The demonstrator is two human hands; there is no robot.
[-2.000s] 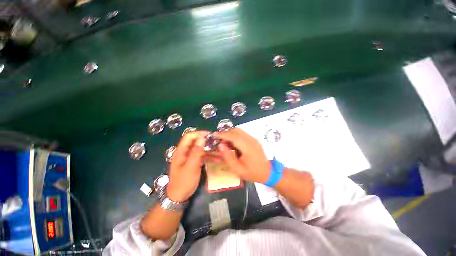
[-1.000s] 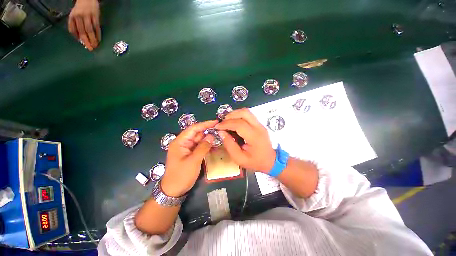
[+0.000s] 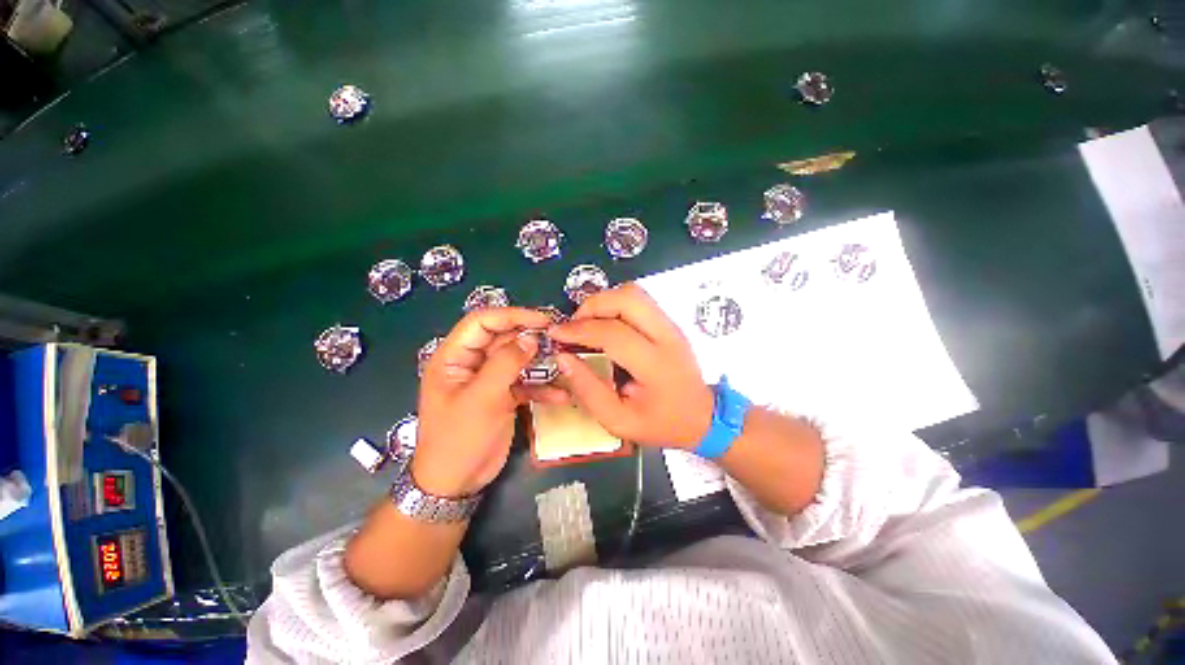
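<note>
My left hand (image 3: 471, 403) and my right hand (image 3: 637, 370) meet at the centre and hold one round component (image 3: 541, 357) between their fingertips. The component is shiny and silver, and the fingers partly cover it. The tan work block (image 3: 578, 429) with reddish edges lies just below and under the hands. Several more silver components, such as this one (image 3: 539, 240), lie in loose rows beyond and to the left of my hands. Whether a small piece is also between the fingertips is hidden.
A white sheet (image 3: 832, 351) with printed-looking shapes lies right of the block. The green conveyor (image 3: 585, 117) carries spaced components beyond the rows. A blue box (image 3: 117, 494) with red displays stands at left. A small white block (image 3: 367, 453) and a tape strip (image 3: 567, 526) lie nearer me.
The other person's hand at the upper left has left the view. The components on the belt have shifted slightly right. My hands still hold the component, now tilted differently.
</note>
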